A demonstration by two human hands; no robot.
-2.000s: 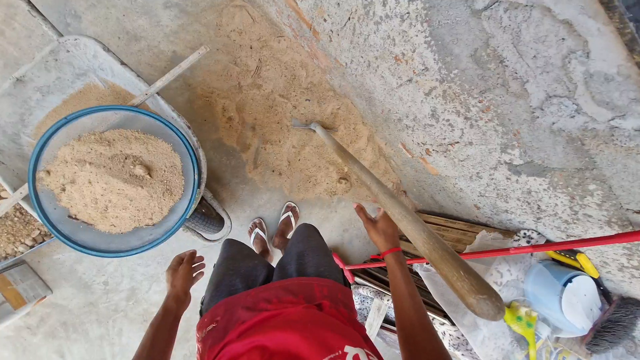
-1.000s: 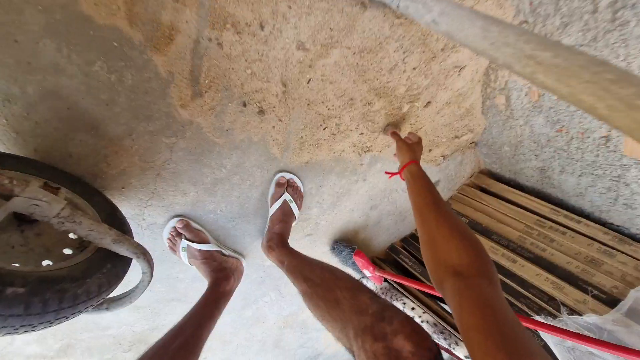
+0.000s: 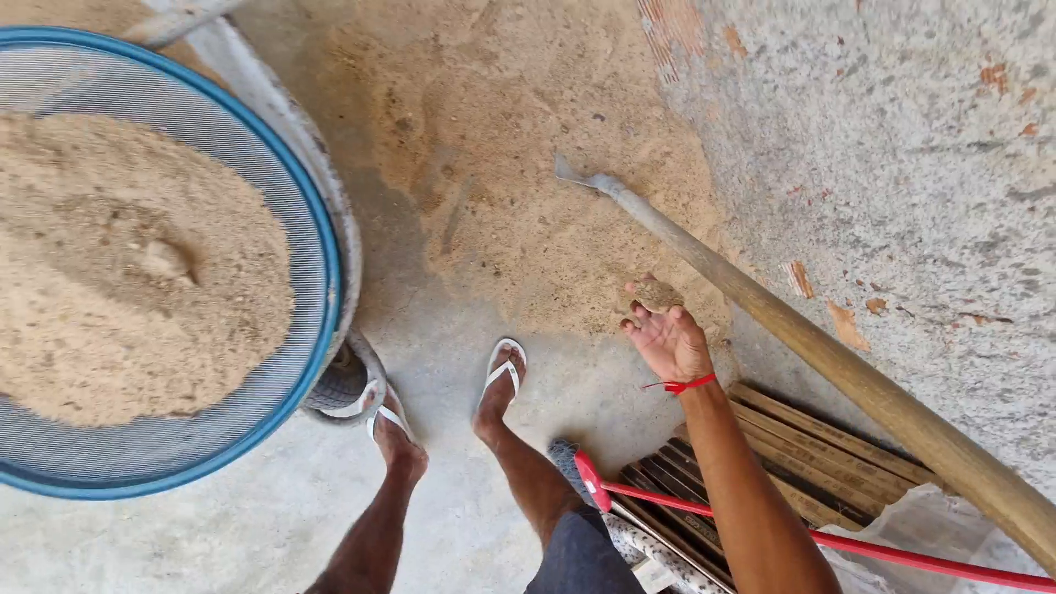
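My right hand (image 3: 670, 337), with a red string at the wrist, holds a sandy lump (image 3: 657, 294) at its fingertips, above the edge of the sand (image 3: 528, 247) spread on the floor. Just beyond it a hoe (image 3: 742, 301) with a long wooden handle leans across the view, its metal blade over the sand. At the left, a round sieve (image 3: 330, 272) with a blue rim bears a heap of sand (image 3: 107, 272) with a pale lump (image 3: 167, 260) on it. The sieve rests over a wheelbarrow (image 3: 351, 239). My left hand is out of view.
A rough plastered wall (image 3: 891, 165) runs along the right. Stacked boards (image 3: 817, 462), a red-handled broom (image 3: 591, 480) and clear plastic sheeting (image 3: 924, 528) lie at the lower right. The wheelbarrow's tyre (image 3: 342, 379) is beside my left foot in a white flip-flop (image 3: 394, 417).
One second ago my right hand reached down to a lump on the sand's edge; now the hand holds it up. The view has shifted, bringing the sieve back in.
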